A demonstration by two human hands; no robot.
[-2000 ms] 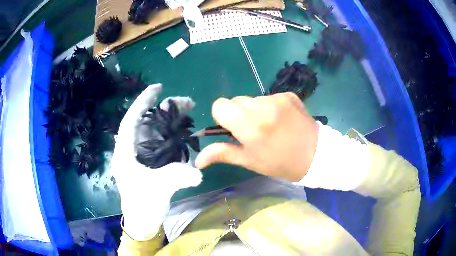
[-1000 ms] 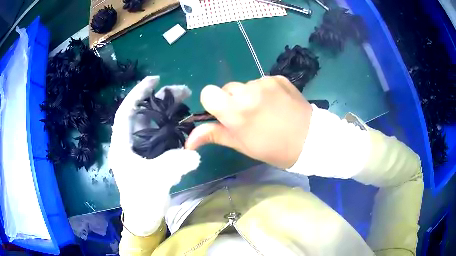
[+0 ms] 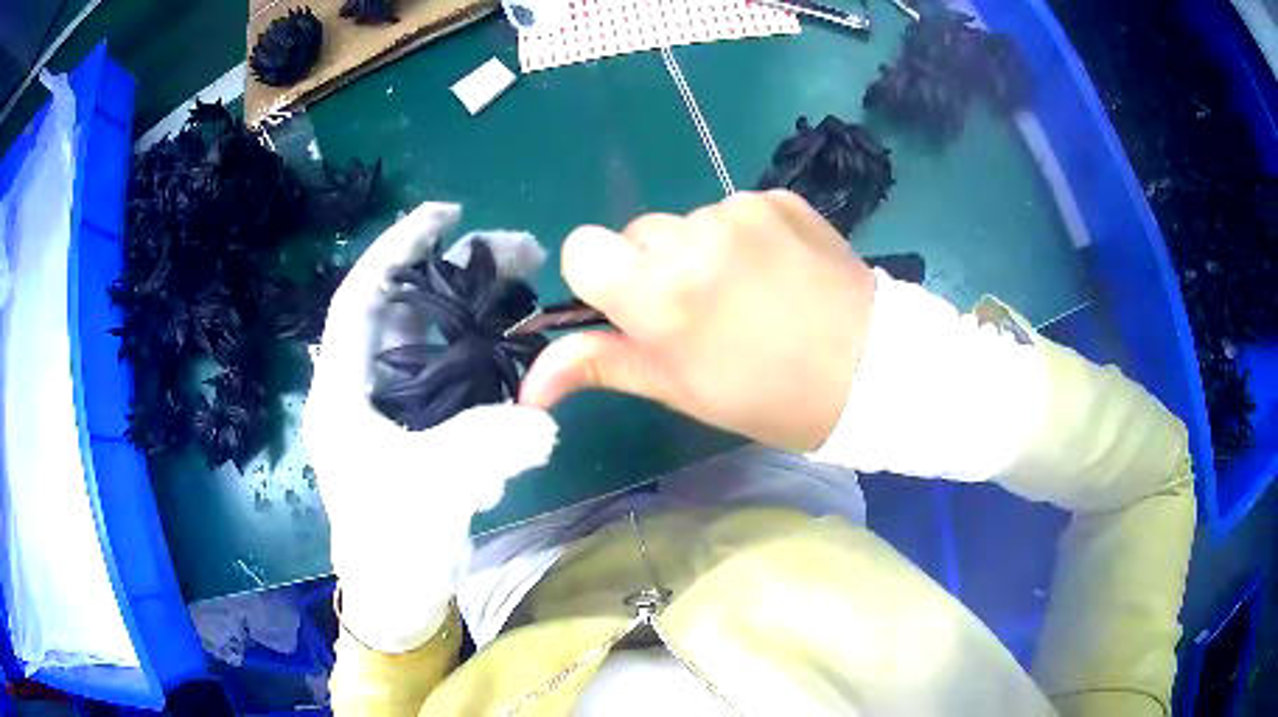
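Observation:
My left hand [image 3: 400, 462], in a white glove, cups a black spiky hair part [image 3: 456, 343] left of centre, fingers above it and thumb below. My right hand [image 3: 722, 329], bare-fingered with a white cuff, pinches a thin dark brown tool [image 3: 564, 317] between thumb and fingers. The tool's pale pointed tip touches or nearly touches the right side of the hair part. Whether it is a knife or a pen cannot be told. The palm side of the part is hidden by the glove.
A heap of black spiky parts [image 3: 210, 266] lies left, beside a blue bin [image 3: 126, 532]. More spiky parts [image 3: 830, 171] lie at the right. Cardboard [image 3: 400, 59], a white block [image 3: 484, 86] and a dotted sheet [image 3: 603, 35] are at the far side. A blue bin wall [image 3: 1121, 182] stands right.
The hands and hair part have shifted slightly up in view, and the far-side items have moved towards the top edge. The tool tip now sits further in against the part.

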